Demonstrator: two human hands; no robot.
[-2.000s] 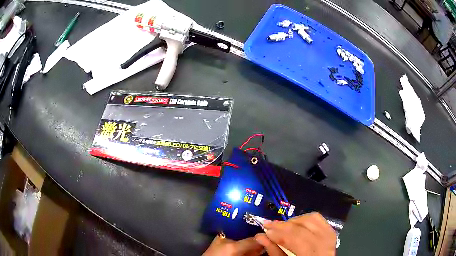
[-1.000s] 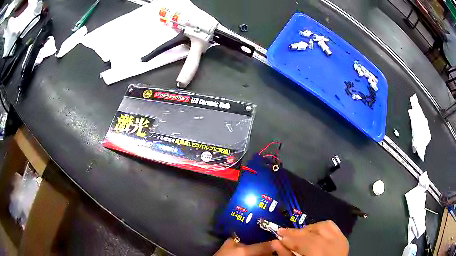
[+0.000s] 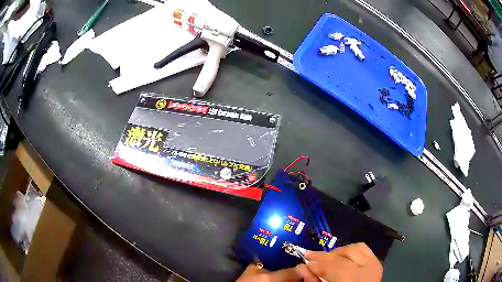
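The display panel (image 3: pixel 264 248) lies at the bottom centre, blue-black, with a bright LED lit near its left part. Small white bulbs and red and yellow print show on it. My right hand (image 3: pixel 347 264) pinches a thin brush (image 3: pixel 303 255); its tip touches or nearly touches a fitting on the panel. My left hand (image 3: pixel 269 274) is at the panel's near edge, cut off by the frame's bottom; its fingertips lie close to the brush, and what they hold is hidden. Red wires (image 3: pixel 298 164) leave the panel's upper edge.
The clear printed cover (image 3: pixel 203 137) lies left of the panel. A glue gun (image 3: pixel 212 41) rests on white paper (image 3: pixel 129 47) behind it. The blue tray (image 3: pixel 352 82) holds white bulbs and black fittings. A black adapter (image 3: pixel 373 193) and white disc (image 3: pixel 416 206) are right. Crumpled wipes (image 3: pixel 461 140) lie beyond.
The view has shifted since the first frame, so the bench items appear further right. The brush stays at nearly the same spot on the panel.
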